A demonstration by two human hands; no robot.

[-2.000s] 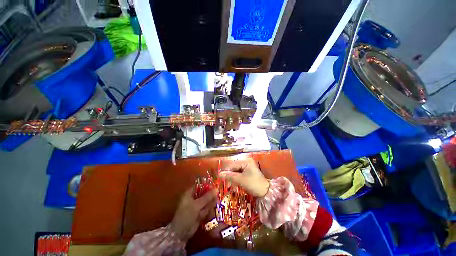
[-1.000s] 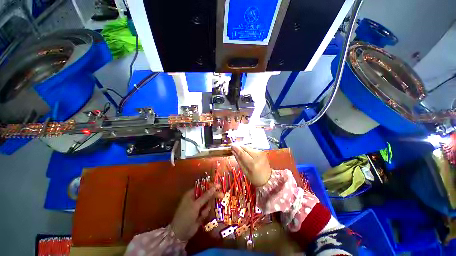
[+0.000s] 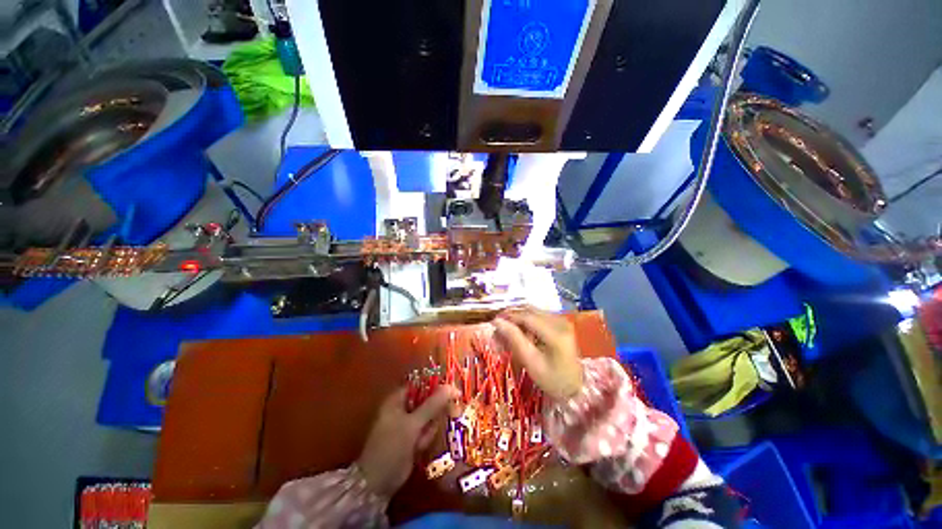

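Note:
Several red leads with metal end plates (image 3: 485, 398) lie heaped on the reddish-brown tabletop (image 3: 320, 408). My left hand (image 3: 398, 434) holds a small bundle of red leads (image 3: 421, 384) upright at the heap's left side. My right hand (image 3: 545, 349) is above the heap's upper right, at the table's far edge, just below the fixture (image 3: 480, 281). Its fingertips are close together; whether they hold a lead is too small to tell. The press head (image 3: 494, 186) stands above the brightly lit fixture, whose details are washed out by glare.
The feed track (image 3: 279, 256) with coppery parts runs in from the left. Bowl feeders stand at left (image 3: 155, 155) and right (image 3: 795, 176). A blue parts bin (image 3: 651, 387) is right of the table. A black tray (image 3: 85, 506) with red pieces is at lower left. A grey hose (image 3: 702, 176) curves at right.
My right hand was over the heap, reached up to the fixture, and is now slightly back and to the right. My left hand keeps its bundle in nearly the same place.

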